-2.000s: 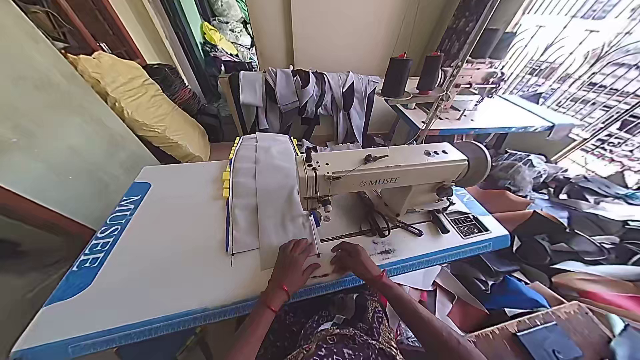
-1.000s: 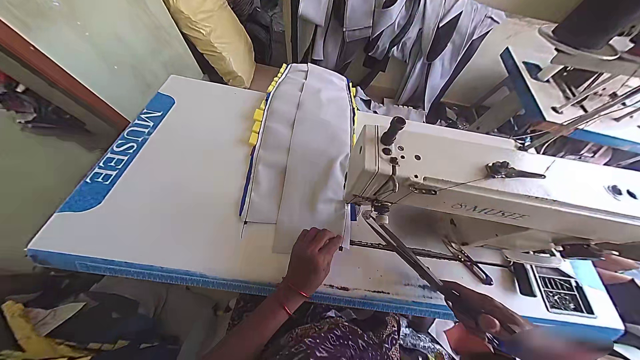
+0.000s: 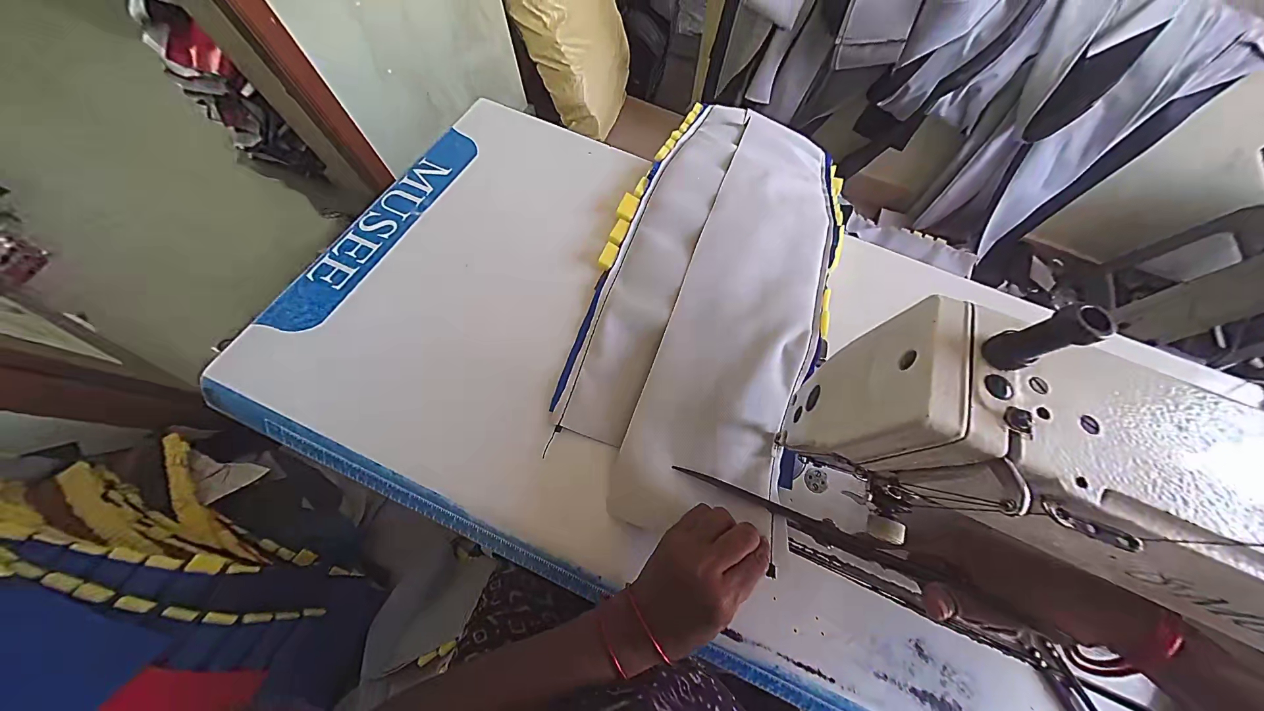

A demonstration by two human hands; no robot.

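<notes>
A light grey fabric panel (image 3: pixel 731 276) with blue and yellow edging lies on the sewing table (image 3: pixel 464 395). My left hand (image 3: pixel 703 573) pinches the panel's near edge, its fingers closed on the cloth. A pair of long scissors (image 3: pixel 770 506) reaches from the right over the panel's near right side, the blades close to the stitched edge. My right hand (image 3: pixel 953 592) is on the scissors, partly hidden beneath the head of the sewing machine (image 3: pixel 987 395). The panel's right edge runs beside the needle area.
The machine arm blocks the right side. Grey fabric strips (image 3: pixel 948 109) hang behind the table, near a yellow sack (image 3: pixel 578 59). Blue and yellow edged pieces (image 3: pixel 148 583) lie below the table's left end. A ruler-marked blue edge (image 3: pixel 444 518) runs along the front.
My right hand has brought the scissors left, and their blades now cross the panel. My left hand stays at the panel's near edge. The view has moved closer and turned left.
</notes>
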